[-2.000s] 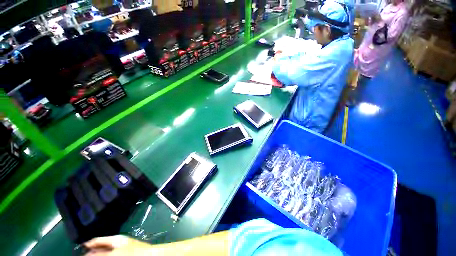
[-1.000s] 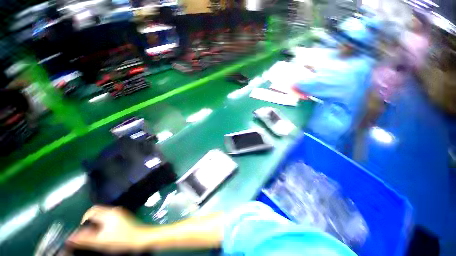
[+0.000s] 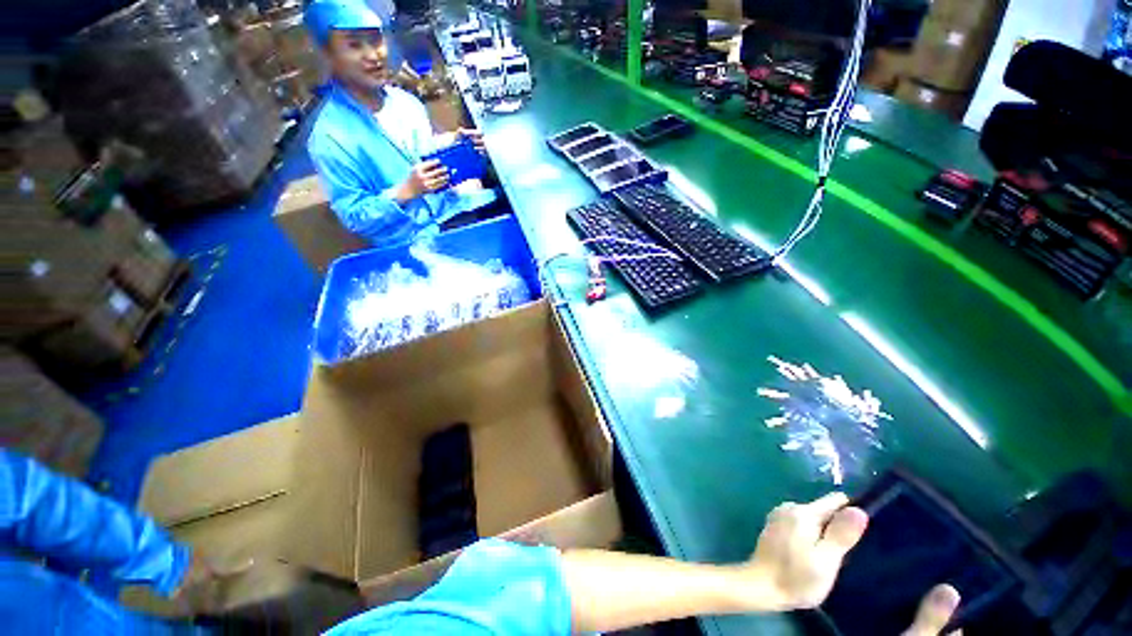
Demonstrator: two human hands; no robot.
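A dark, flat tablet-like unit with a black frame point(image 3: 925, 559) is low at the right, over the green bench. My left hand point(image 3: 807, 547) grips its left edge, with the thumb on top. My right hand point(image 3: 934, 611) is mostly cut off by the bottom edge; its thumb lies on the unit's near side. Black covers point(image 3: 1086, 547) stand just right of the unit, dark and partly out of view. A loose pile of small white slivers point(image 3: 819, 416) lies on the bench beyond the unit.
Two black keyboards point(image 3: 670, 242) with white cables lie farther along the bench, near several screen units point(image 3: 608, 155). An open carton point(image 3: 466, 460) holds black items beside the bench. A blue bin point(image 3: 428, 298) of clear bags stands behind it. One person sits beyond; another's sleeve shows left.
The view has swung round to the keyboards, carton and another blue-clad person. My left hand and right thumb now show on the dark unit. The earlier three screen units near the hand are out of view.
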